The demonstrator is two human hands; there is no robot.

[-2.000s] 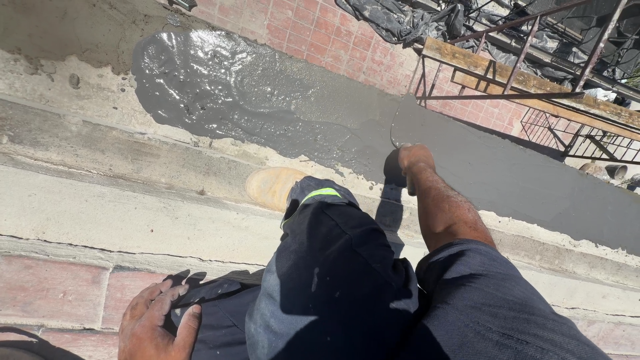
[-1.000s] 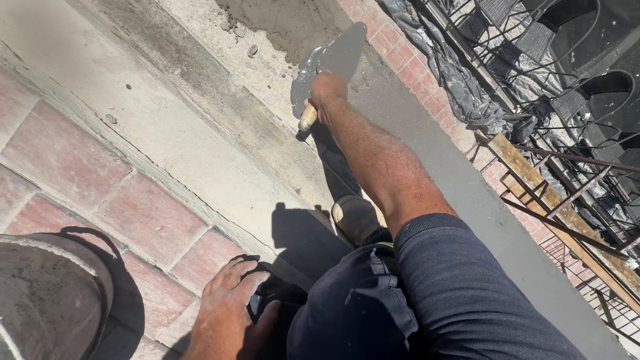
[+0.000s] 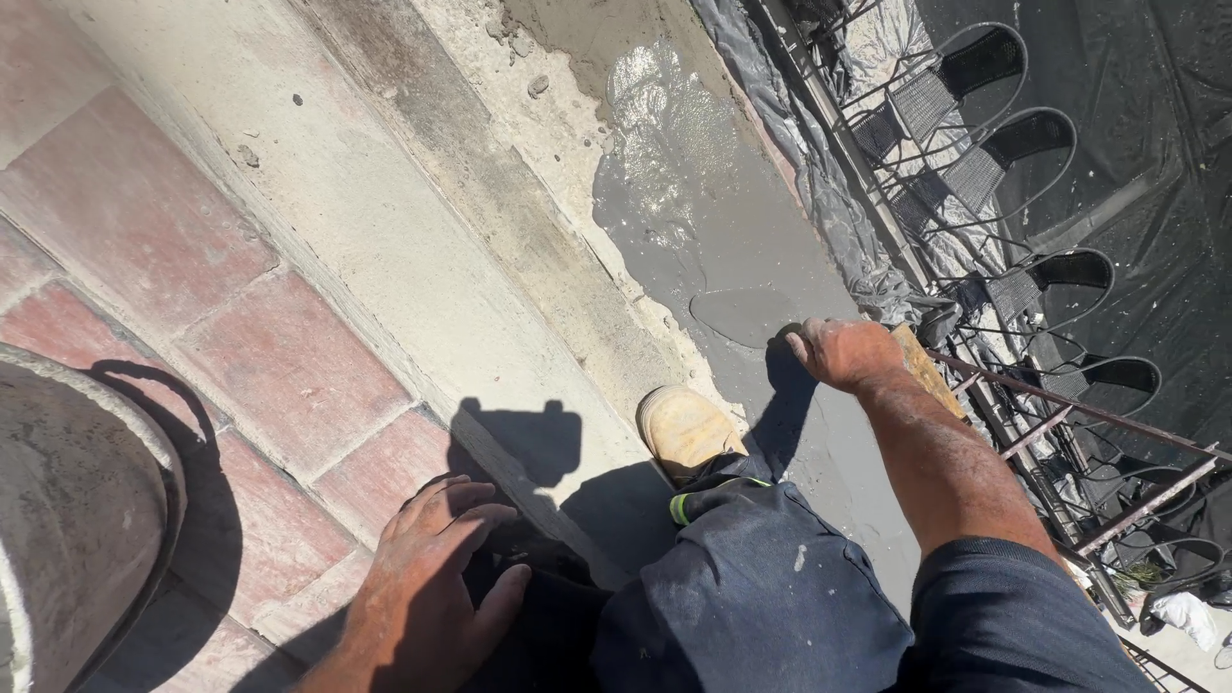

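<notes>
My right hand (image 3: 847, 354) is closed around the handle of a trowel, whose blade (image 3: 743, 316) lies flat on the wet grey mortar (image 3: 674, 212). Its handle is mostly hidden by my fingers. The mortar forms a band, smooth and dull beside my arm and wet and shiny farther up. My left hand (image 3: 448, 549) rests with spread fingers near my dark-clothed knee and holds nothing that I can see.
A mortar-crusted bucket (image 3: 87, 500) stands on red paving tiles (image 3: 289, 366) at the left. My tan boot (image 3: 685, 428) is beside the mortar's edge. Crumpled plastic sheeting (image 3: 818, 164), a rusty metal frame (image 3: 1078, 404) and woven chairs (image 3: 972, 178) lie at the right.
The trowel was lifted off the mortar near its upper end one second ago; now its blade lies on the band, closer to my boot. The view has turned, bringing the chairs in.
</notes>
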